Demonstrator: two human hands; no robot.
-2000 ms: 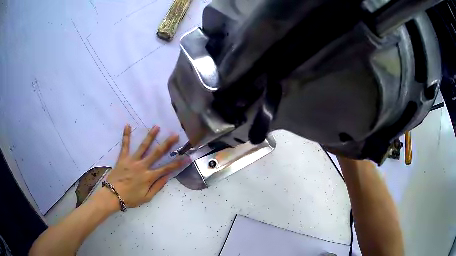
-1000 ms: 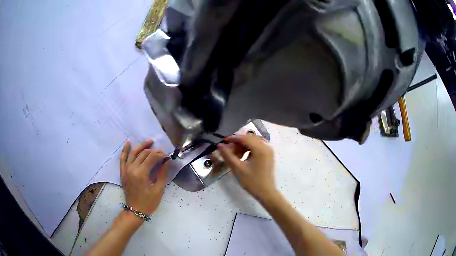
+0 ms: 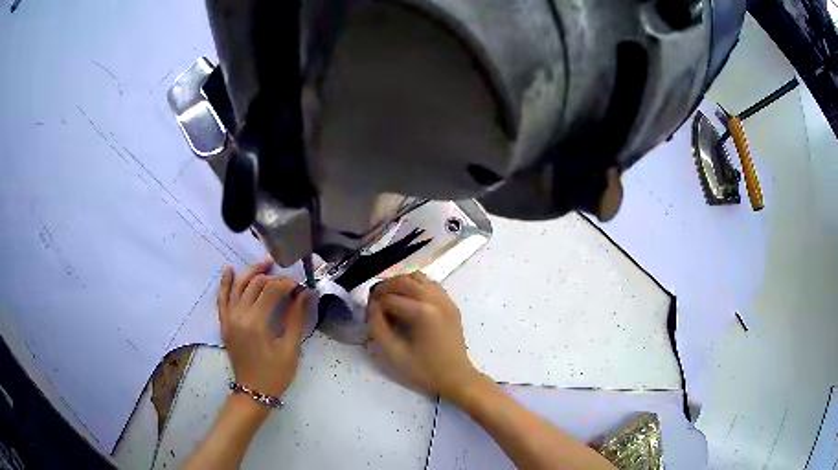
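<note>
The grey cutting machine point(image 3: 413, 101) fills the upper middle. Its shiny base plate point(image 3: 469, 240) shows below the motor, beside the paper-topped lay point(image 3: 119, 211). My left hand point(image 3: 262, 321) rests on the lay edge, its thumb and index fingertips close together beside the thin upright rod at the machine's front; whether they pinch anything is unclear. My right hand point(image 3: 418, 335) is closed on the end of a curled offcut strip point(image 3: 368, 266), white and black, whose frayed black part lies over the base plate. Neither hand holds the machine handle.
An old iron point(image 3: 712, 165) with an orange-yellow handle lies at the right, beside a dark rod point(image 3: 770, 99). A gold-brown taped block point(image 3: 636, 444) sits at the bottom right on white paper. The pale table point(image 3: 542, 303) with small holes shows between the paper-topped pieces.
My right hand came in from the right side to the base plate, took the strip, then moved down-left with it. My left hand's fingers drew together. The machine now appears farther left in view.
</note>
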